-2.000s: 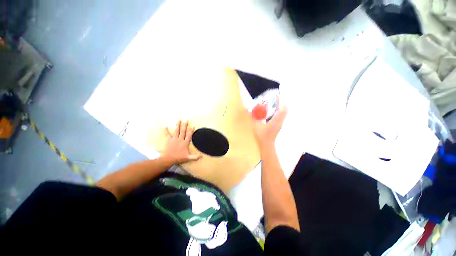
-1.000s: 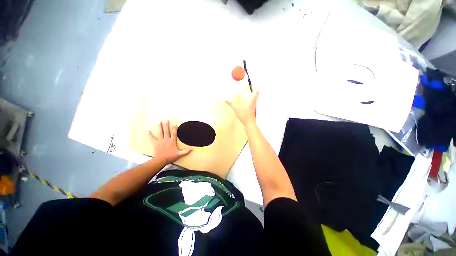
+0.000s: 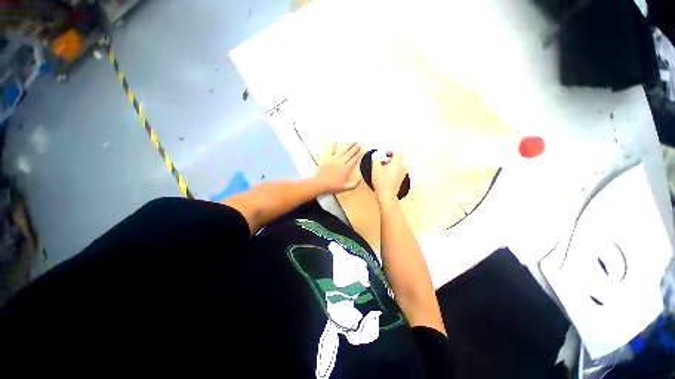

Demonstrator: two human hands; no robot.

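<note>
The tan card template [image 3: 444, 200] lies on the white paper, its upper part glaring nearly white. Black cloth shows through its oval hole [image 3: 403, 188] and as a thin line along its curved edge. My left hand [image 3: 340, 169] lies flat on the card just left of the hole, fingers spread. My right hand [image 3: 388, 175] is over the hole, its fingertips closed on a tiny whitish piece [image 3: 381, 156], probably chalk. The red cap [image 3: 531, 146] of a bottle shows right of the card; the bottle's body is lost in glare.
A black fabric stack [image 3: 503, 318] lies at the lower right. White pattern pieces [image 3: 629, 237] with slit-like marks lie at the right. A black bundle [image 3: 603, 48] is at the far edge. Yellow-black tape [image 3: 148, 124] runs along the grey floor at left.
My right hand has moved from the card's far right side to the oval hole, with a small whitish piece now in its fingertips. My left hand stays on the card. The view has turned.
</note>
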